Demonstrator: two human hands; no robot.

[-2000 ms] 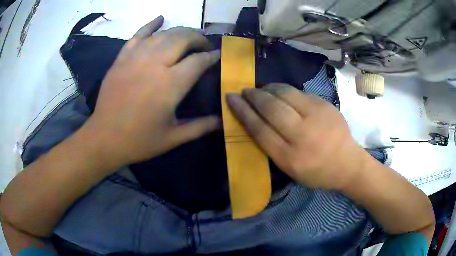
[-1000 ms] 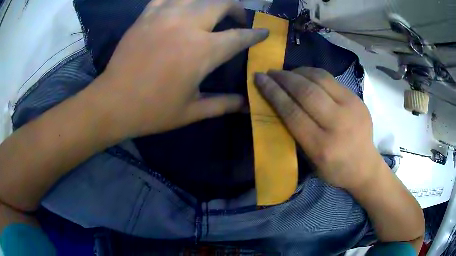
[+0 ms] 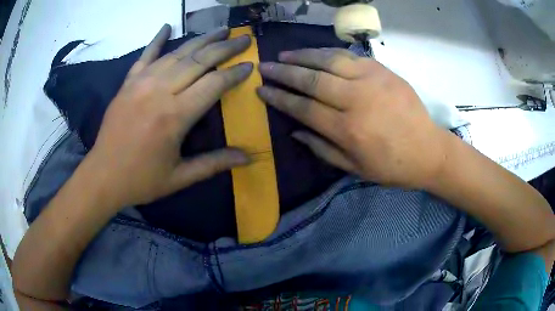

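The yellow template [image 3: 248, 130] lies lengthwise on a navy-black panel [image 3: 298, 146], its rounded end toward me and its far end by the needle area [image 3: 258, 21]. My left hand [image 3: 164, 115] lies on the panel with fingers spread; its fingertips and thumb rest on the template. My right hand [image 3: 371, 115] lies flat on the panel, its fingertips at the template's right edge. Neither hand is closed around anything. The blue-grey trousers [image 3: 316, 237] bunch in front of the panel, with dark seams showing.
The white machine table [image 3: 438, 48] surrounds the cloth. A ribbed cream knob [image 3: 357, 23] is at the top, with only the lower edge of the machine showing. A thin metal part [image 3: 532, 100] is at the right. An orange-and-brown woven seat [image 3: 304, 304] shows at the bottom.
The view has shifted. My left fingers and thumb have come further onto the template. My right fingertips have moved off its face to its right edge and the dark panel.
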